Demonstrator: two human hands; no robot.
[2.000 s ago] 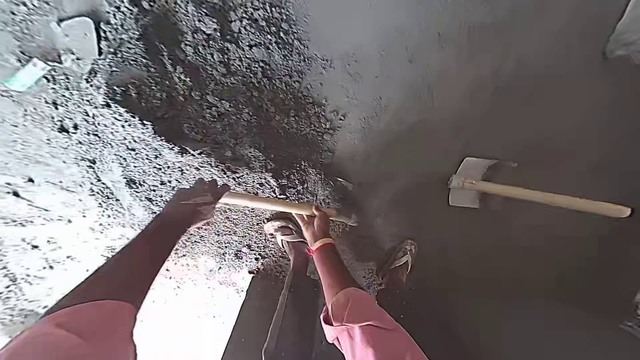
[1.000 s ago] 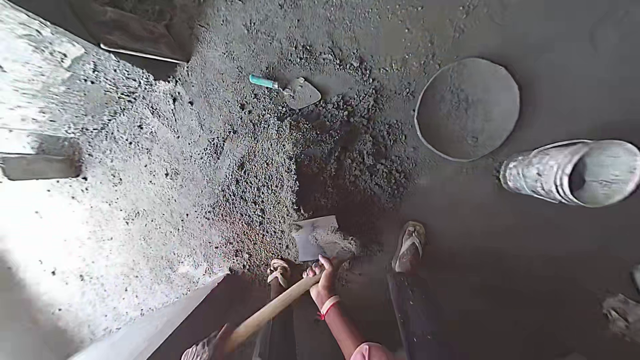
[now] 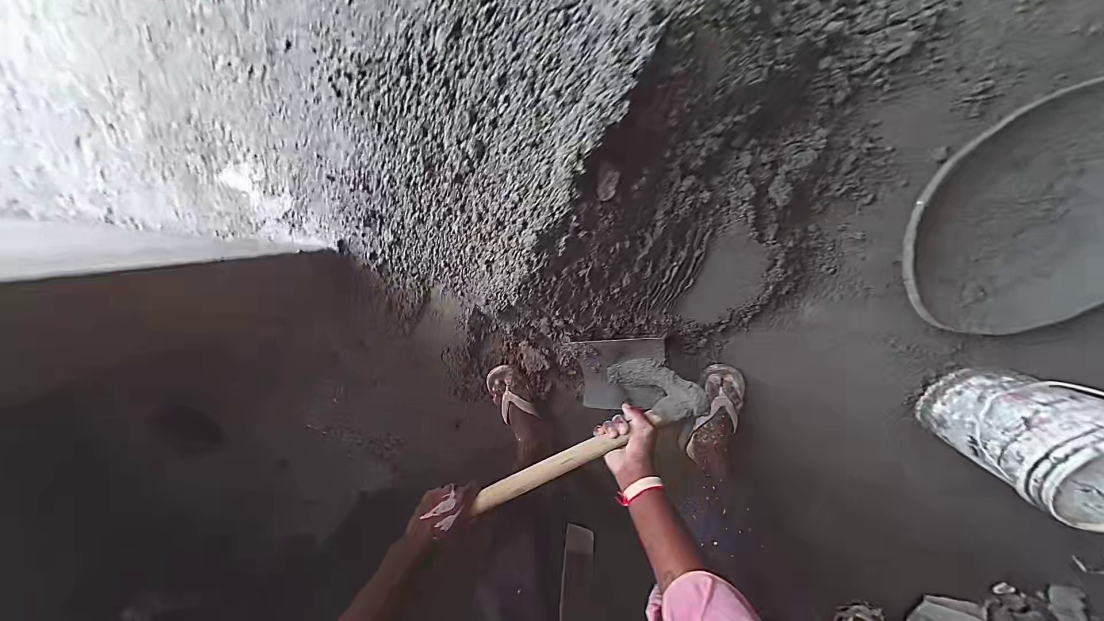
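A hoe with a wide metal blade (image 3: 604, 384) and a wooden handle (image 3: 552, 468) lies slantwise between my sandalled feet, wet mortar stuck on the blade. My right hand (image 3: 634, 442) is closed round the handle near the blade; a red and white band circles that wrist. Farther down, my left hand (image 3: 447, 511) grips the handle's other end, with pale smears over its fingers. Just beyond the blade is dark, crumbly mortar (image 3: 733, 172), and a brighter grainy heap (image 3: 483, 147) rises to its left.
A round shallow pan (image 3: 916, 250) stands at the right. Below it a mortar-caked bucket (image 3: 992, 431) lies on its side. Broken rubble (image 3: 949, 608) is at the bottom right. A pale slab edge (image 3: 155, 250) juts in from the left. My sandalled feet (image 3: 513, 392) flank the blade.
The view has shifted strongly. From across my body, the hoe handle has come to slant down to the left, with both hands still on it. The blade is closer to my feet than one second ago.
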